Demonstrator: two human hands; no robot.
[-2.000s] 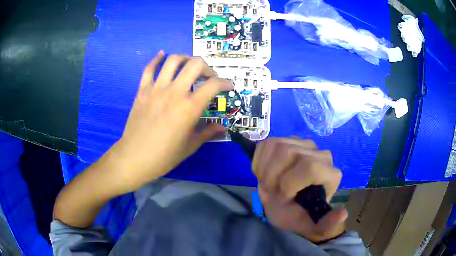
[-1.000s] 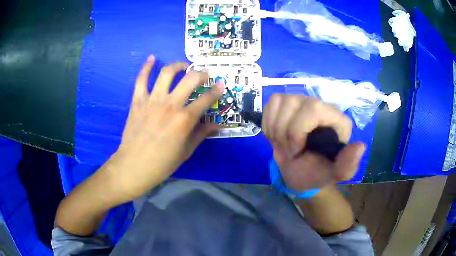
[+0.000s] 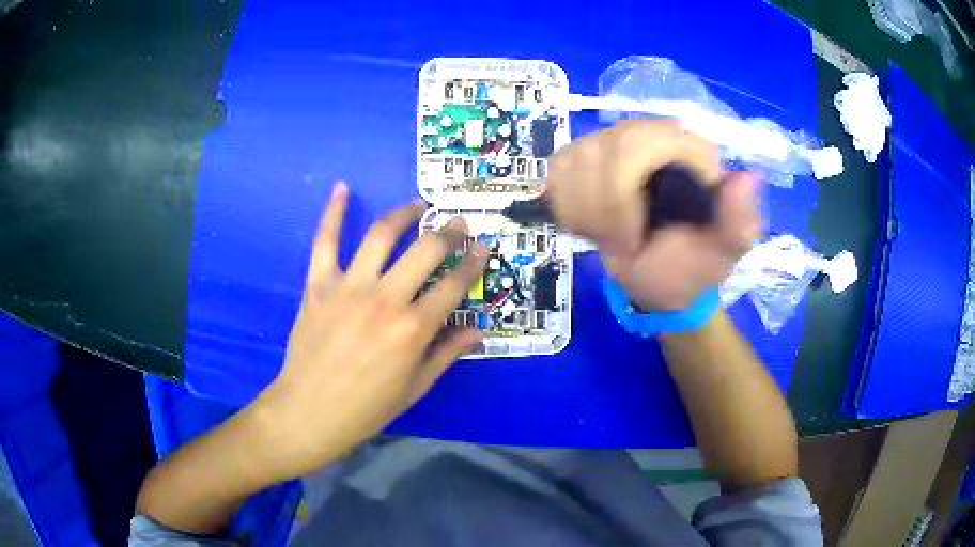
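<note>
Two open white housings lie one above the other on the blue mat. The nearer housing [image 3: 546, 340] is partly covered by my left hand [image 3: 374, 321], whose fingertips rest on its left part with the fingers spread. The farther housing [image 3: 494, 71] shows a green circuit board [image 3: 454, 126]. My right hand [image 3: 652, 208] is closed in a fist around a black-handled tool [image 3: 681, 200]. The tool's dark front end reaches to the seam between the two housings; its very tip is hard to make out. White cords in clear bags [image 3: 764, 272] run right from the housings.
The blue mat [image 3: 299, 139] lies on a dark green surface [image 3: 107, 182]. White cord ends [image 3: 842, 271] sit past the mat's right edge. A crumpled white clump [image 3: 862, 115] lies at the upper right, beside another blue sheet [image 3: 922, 256]. Cardboard [image 3: 903, 481] shows at the lower right.
The housings appear lower in view. My right hand with the tool has moved away from me, from the nearer housing's lower part to the seam. My left hand stays on the nearer housing.
</note>
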